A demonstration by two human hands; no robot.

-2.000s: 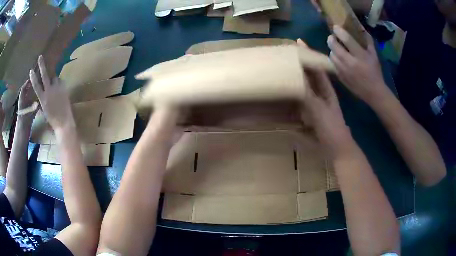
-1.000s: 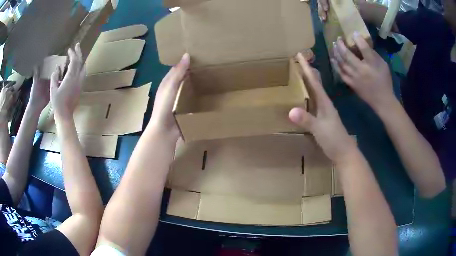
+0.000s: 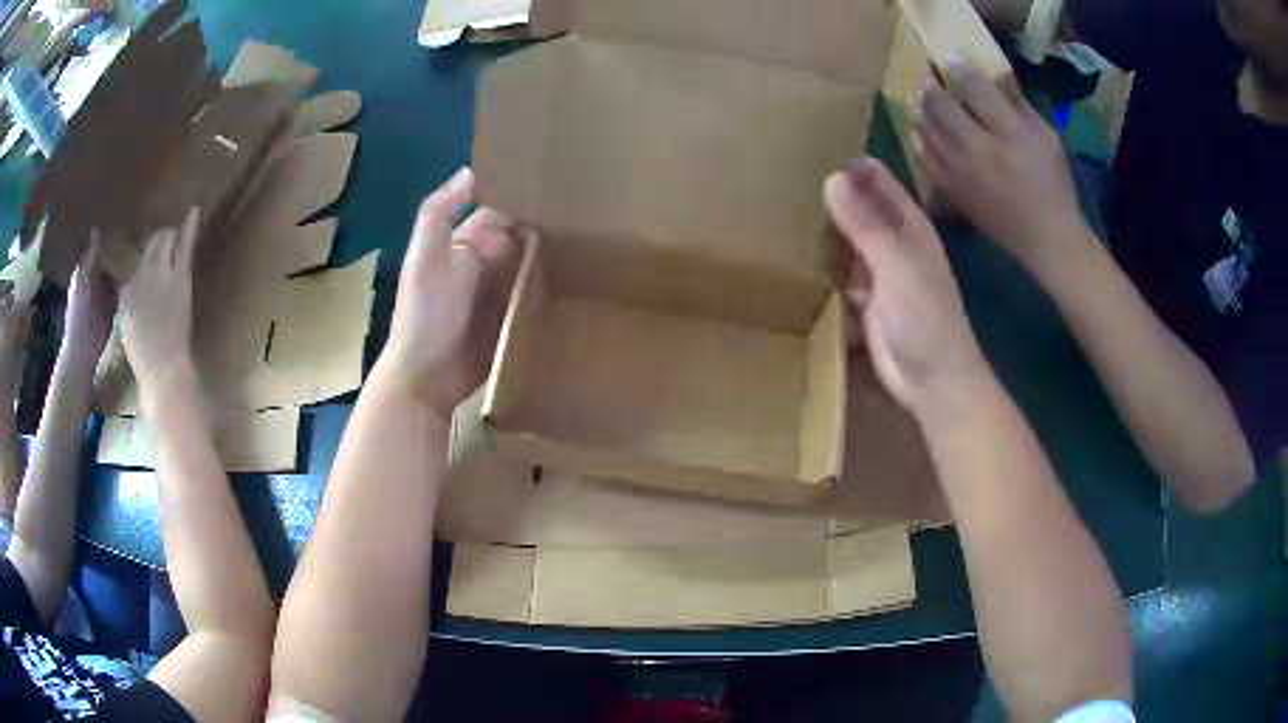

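Note:
A brown mailer box (image 3: 664, 381) is in front of me with its tray walls raised and its lid (image 3: 664, 148) standing open away from me. My left hand (image 3: 459, 290) is at the box's left back corner, fingers at the lid's side. My right hand (image 3: 897, 283) is at the right back corner, thumb up beside the lid. The lid's far edge is cut off by the picture's top. A flat box blank (image 3: 678, 576) lies under the box, its upper part hidden.
At left, another person's hands (image 3: 158, 304) hold a dark brown cardboard piece over a flat blank (image 3: 318, 332). At right, another person's hand (image 3: 1010, 177) is on a narrow carton (image 3: 961, 43). Part of a blank (image 3: 478, 17) lies at the far side of the dark-green table (image 3: 382, 64).
The box has come lower and tilted so its inside faces me more. Its lid now stands more upright between my hands. The person at left has shifted their cardboard piece.

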